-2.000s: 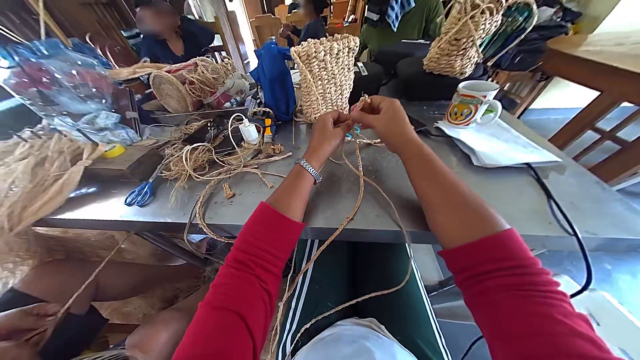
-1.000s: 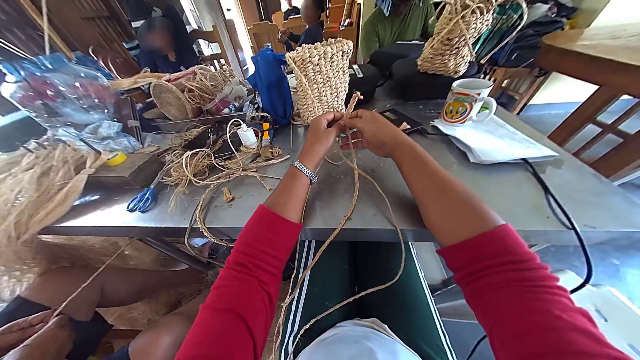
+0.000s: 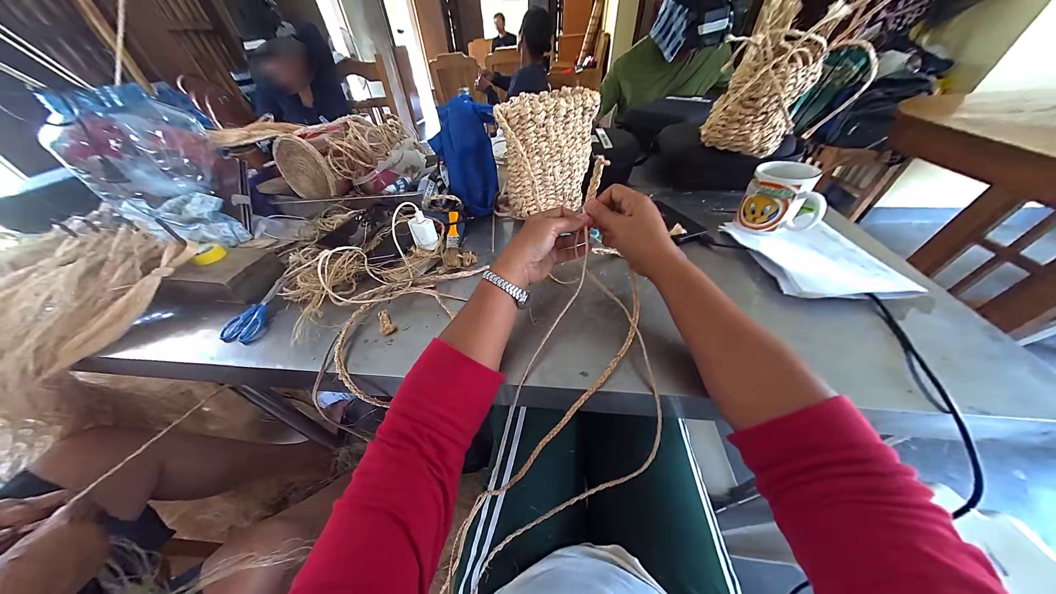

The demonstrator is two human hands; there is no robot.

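Both my hands meet above the grey table, in front of a woven fiber basket (image 3: 546,153). My left hand (image 3: 544,243) pinches plant-fiber cords at the point where they join. Against its fingertips, my right hand (image 3: 631,227) holds the same cords, its thumb and forefinger closed. A short braided end (image 3: 596,177) sticks up above the fingers. From the hands a braided cord (image 3: 590,394) and thinner strands hang over the table edge onto my lap. Fingers cover the exact crossing of the strands.
Blue-handled scissors (image 3: 246,323), a heap of loose fiber (image 3: 330,276) and a white plug adapter (image 3: 423,231) lie to the left. A mug (image 3: 778,196) stands on papers (image 3: 825,260) at right, near a black cable (image 3: 932,388). A co-worker's hands (image 3: 37,516) hold a cord at lower left.
The braided end stood higher above my fingers one second ago. My right hand, more spread then, now has its fingers curled in close to my left fingertips.
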